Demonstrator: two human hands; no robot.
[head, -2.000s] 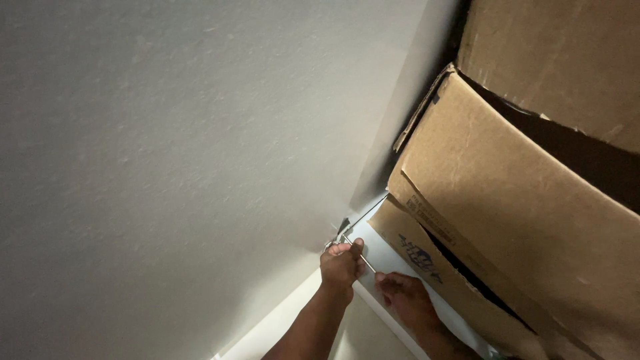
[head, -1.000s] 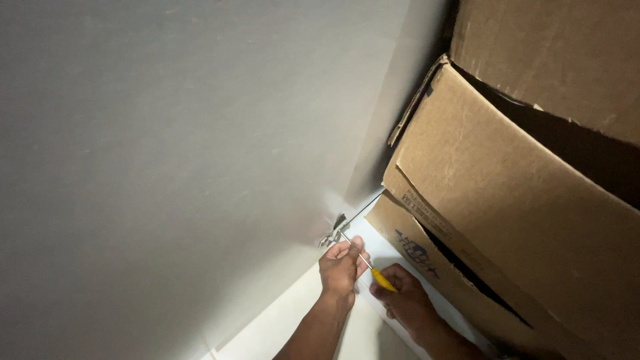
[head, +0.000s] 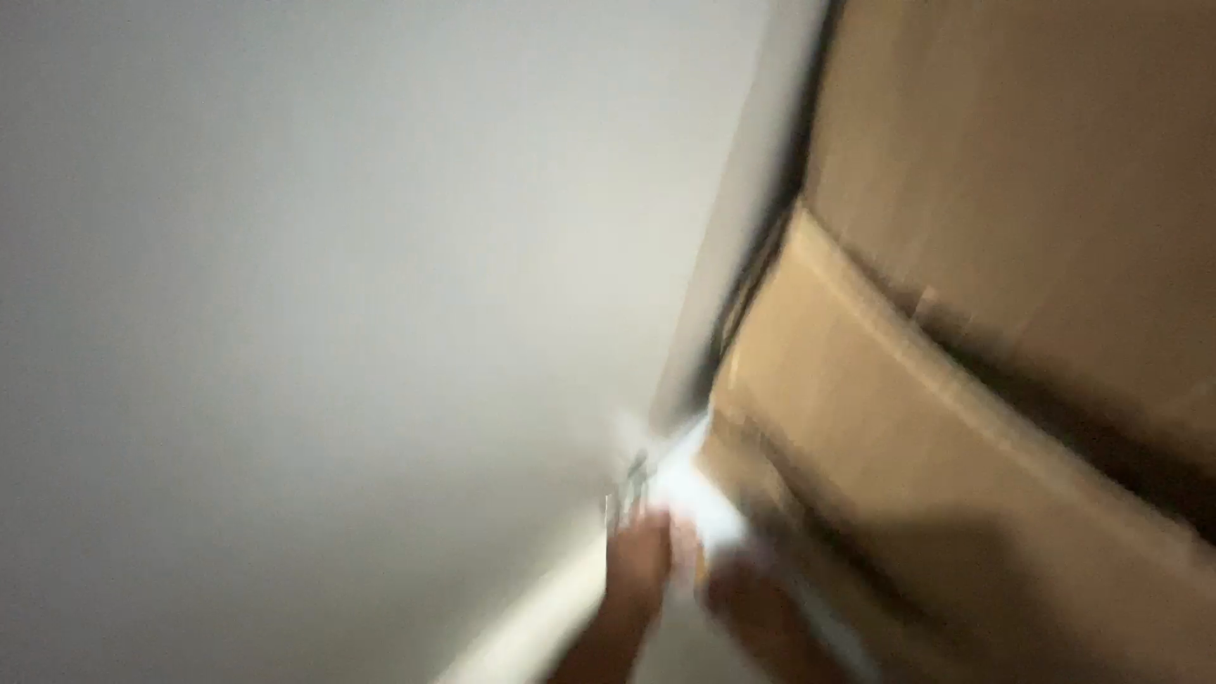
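Observation:
The view is strongly blurred. My left hand [head: 644, 551] is at the small metal fitting [head: 636, 475] beside the pale wall or panel [head: 380, 285]; whether its fingers grip the fitting is unclear. Just to the right, my right hand [head: 746, 584] is low in the view beside the cardboard. A small patch of yellow, probably the screwdriver handle [head: 701, 567], shows between the two hands. Its shaft and tip cannot be made out, nor can the fingers of my right hand.
A cardboard box [head: 855, 399] with a dark gap along its flap fills the right side, close to my right hand. Another cardboard face [head: 1026, 142] rises above it. A white surface [head: 698, 499] lies between the fitting and the box.
The view has shifted and blurred. One second ago the yellow screwdriver handle showed plainly in my right hand; now only a bit of yellow shows between the hands.

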